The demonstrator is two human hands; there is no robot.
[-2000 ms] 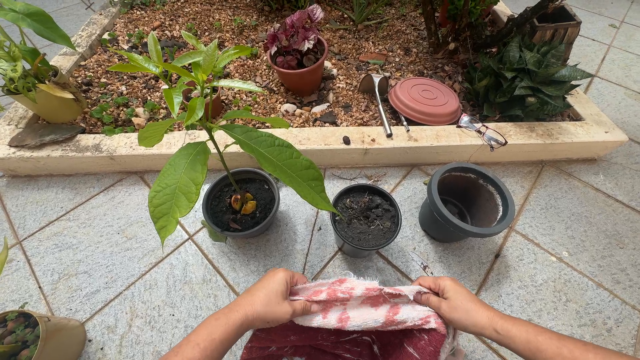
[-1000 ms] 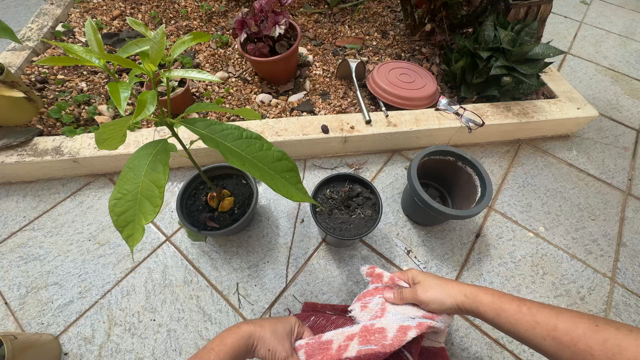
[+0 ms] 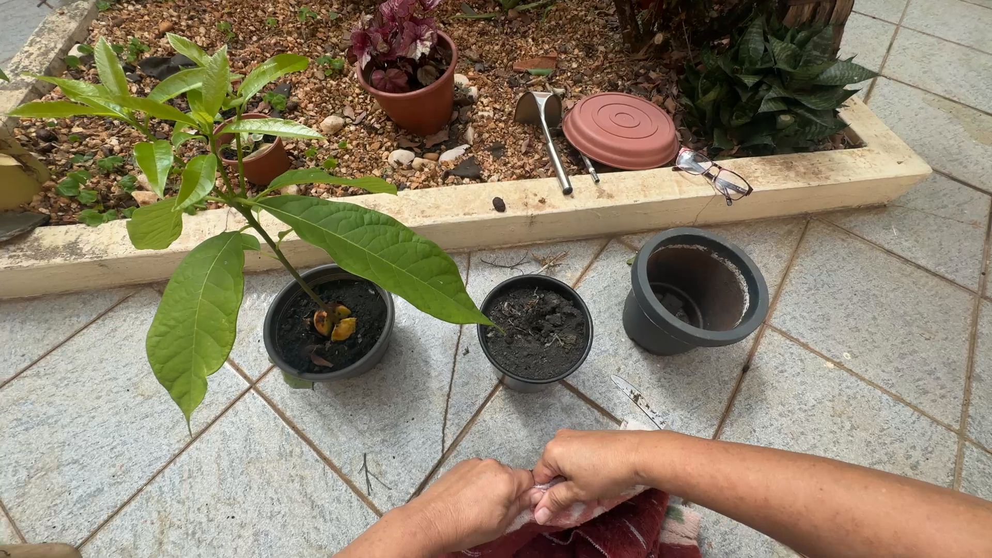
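My left hand [image 3: 484, 500] and my right hand [image 3: 577, 473] meet at the bottom centre, both gripping a red and white cloth [image 3: 620, 531]. Its dark red part hangs below them, cut off by the frame edge. Beyond my hands stands a small black pot of dark soil [image 3: 536, 329]. To its left, a seedling with a split seed at its stem grows in a dark pot [image 3: 329, 322]. On the right is a grey plastic pot [image 3: 694, 291] with only a little dark matter visible inside. A knife blade [image 3: 637, 399] lies on the tiles near my right wrist; its handle is hidden.
A low cream curb [image 3: 434, 221] edges the gravel bed. Eyeglasses [image 3: 717, 177] rest on it, with a terracotta-coloured saucer [image 3: 620, 130] and a metal hand tool [image 3: 552, 143] alongside. A reddish-leaved plant stands in a terracotta-coloured pot [image 3: 415, 97]. Grey tiles [image 3: 860, 387] cover the floor.
My hands were apart on the cloth two seconds ago; now they are together, with the cloth bunched between them. The pale patterned part spread between them earlier is mostly covered.
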